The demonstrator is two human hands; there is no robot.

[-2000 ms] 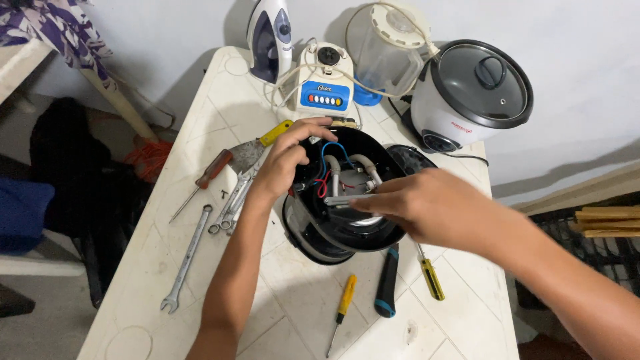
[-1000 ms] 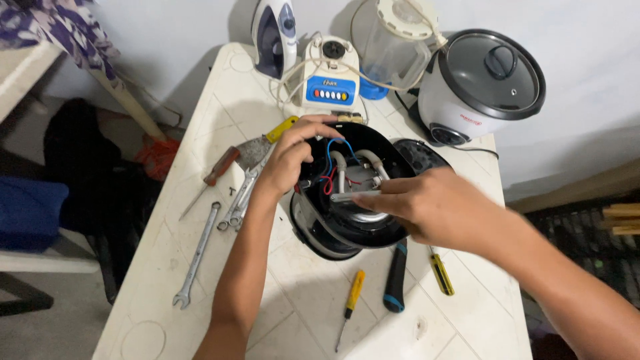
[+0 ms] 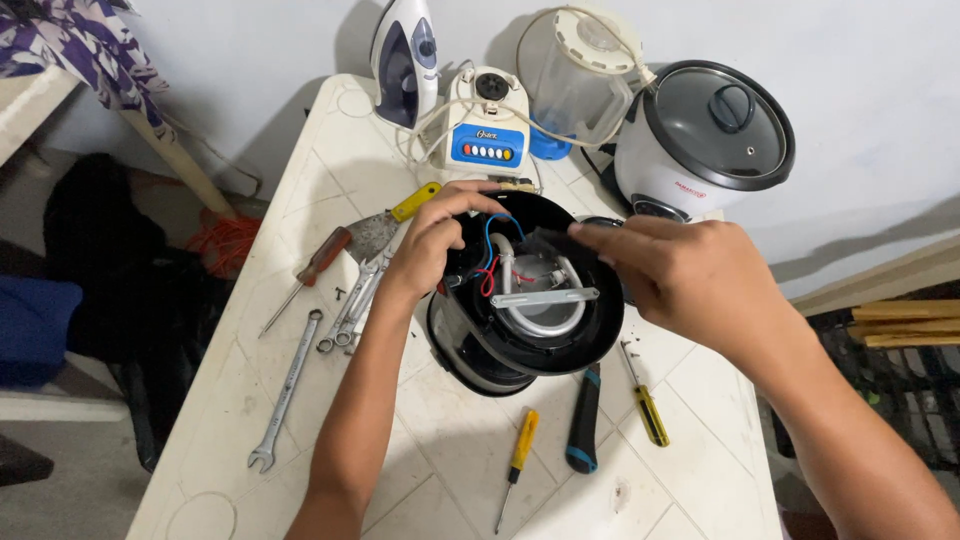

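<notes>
A black appliance housing (image 3: 600, 330), probably a coffee maker's base, lies tilted with its underside opened toward me. Inside show a U-shaped metal heating tube (image 3: 544, 328), a flat metal bracket (image 3: 545, 298) across it, a blue wire (image 3: 489, 232) and red wires (image 3: 487, 282). My left hand (image 3: 439, 236) grips the housing's upper left rim, fingertips near the blue wire. Over the right rim is my right hand (image 3: 667, 274), fingers bunched and slightly blurred; whether something small is between its fingertips cannot be told. The bracket lies apart from that hand.
On the left lie wrenches (image 3: 285, 390), a red-handled screwdriver (image 3: 326, 255) and a putty knife (image 3: 416, 201). Nearer are two yellow screwdrivers (image 3: 527, 439) (image 3: 651, 416) and a black-and-teal handle (image 3: 583, 420). Behind stand an iron (image 3: 405, 67), a blender base (image 3: 487, 127), its jar (image 3: 577, 82) and a rice cooker (image 3: 705, 135).
My right hand has moved off the metal bracket, up and to the right, to the housing's right rim. The bracket shows uncovered across the tube. My left hand stays at the rim.
</notes>
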